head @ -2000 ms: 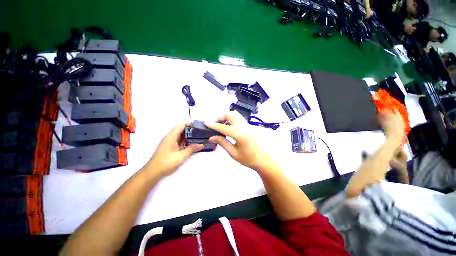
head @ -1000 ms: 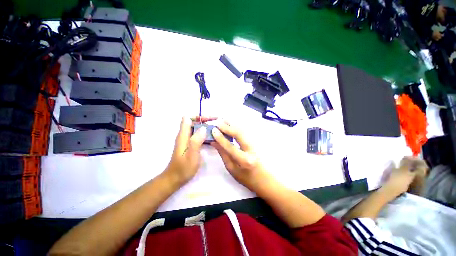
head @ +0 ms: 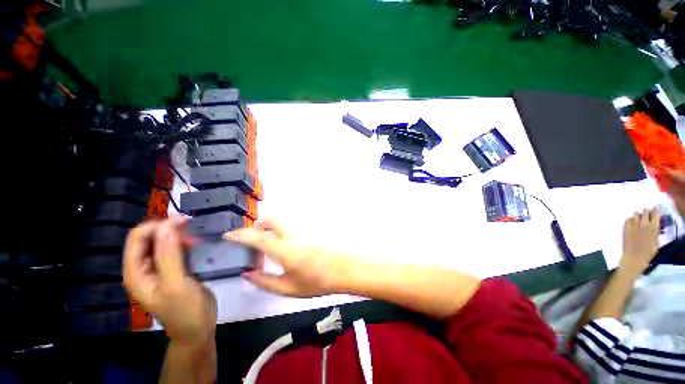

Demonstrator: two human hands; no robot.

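A dark grey unit is held at the near end of the row of finished units. My left hand grips its left end and is blurred. My right hand holds its right end with thumb and fingers. The row units have grey tops and orange edges on their right side. The held unit's cord cannot be made out. Loose black housing covers lie heaped on the white bench. Two open adapter units, one behind the other, lie to the right with cords.
More stacked dark units with orange edges and tangled black cables stand at the left. A black mat lies at the right, with an orange heap beyond. A neighbour's hand is at the right edge. A green surface runs behind the bench.
Both my hands have moved left with the unit, from the bench middle to the near end of the row. The coiled cord at the bench middle is gone from there.
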